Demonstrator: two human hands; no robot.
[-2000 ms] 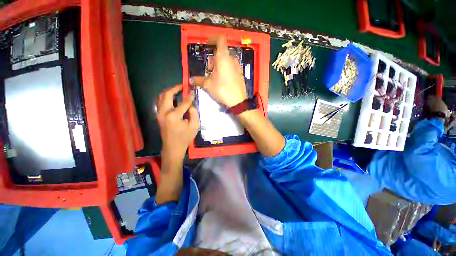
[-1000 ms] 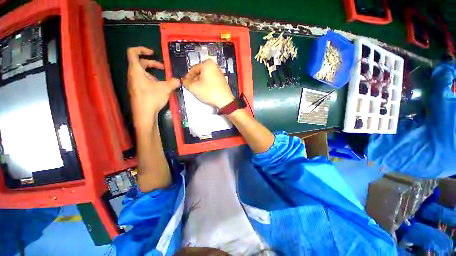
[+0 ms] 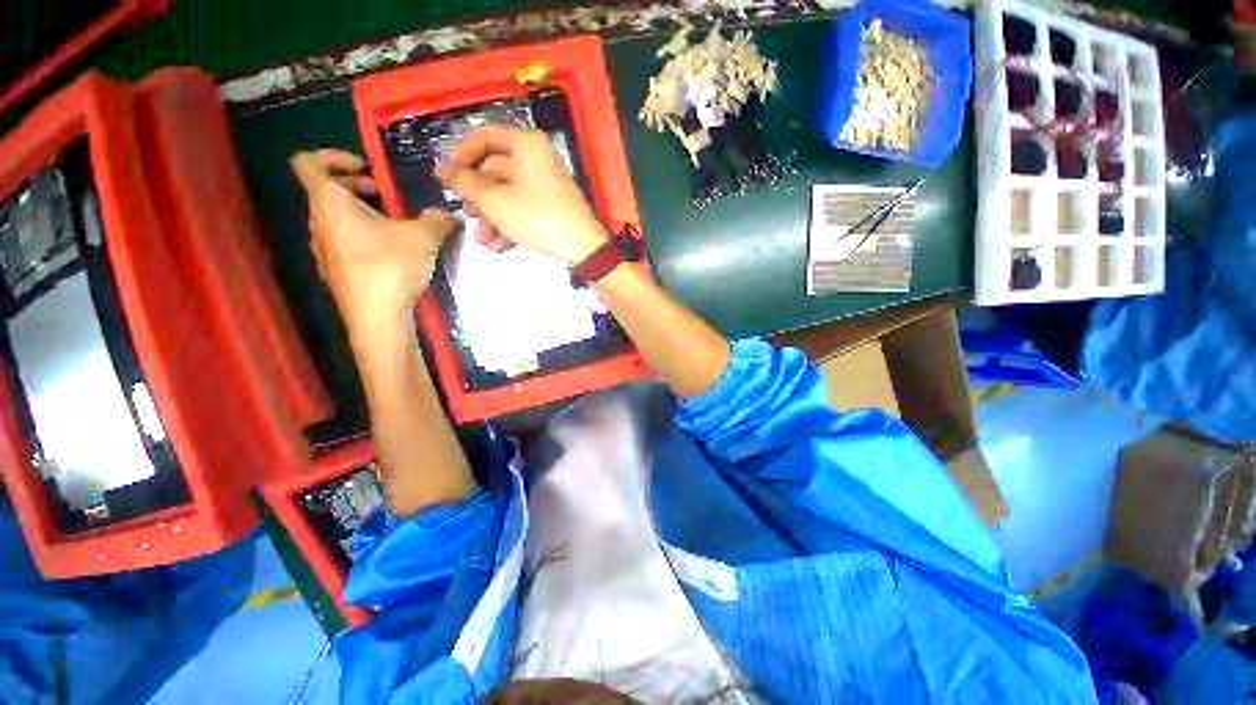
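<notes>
The open tablet (image 3: 517, 310) lies in its red frame (image 3: 485, 404) in front of me, with a large white battery and a circuit board at the far end. My right hand (image 3: 517, 193) is over the upper middle of the tablet, thumb and fingertips pinched together; whether a small part is between them cannot be told. My left hand (image 3: 369, 248) is at the frame's left edge, thumb pointing towards the right hand and fingers apart, with nothing visible in it.
Right of the frame are a pile of cream-and-black parts (image 3: 712, 86), a blue bin (image 3: 941, 117), an adhesive sheet (image 3: 827, 262) with tweezers (image 3: 877, 221), and a white tray (image 3: 986, 207). Red frames (image 3: 207, 276) stand at left. An open carton (image 3: 930, 379) is below the bench.
The view has shifted, so the bench things sit differently in it. My right hand's fingertips have parted from my left thumb and moved up towards the circuit board.
</notes>
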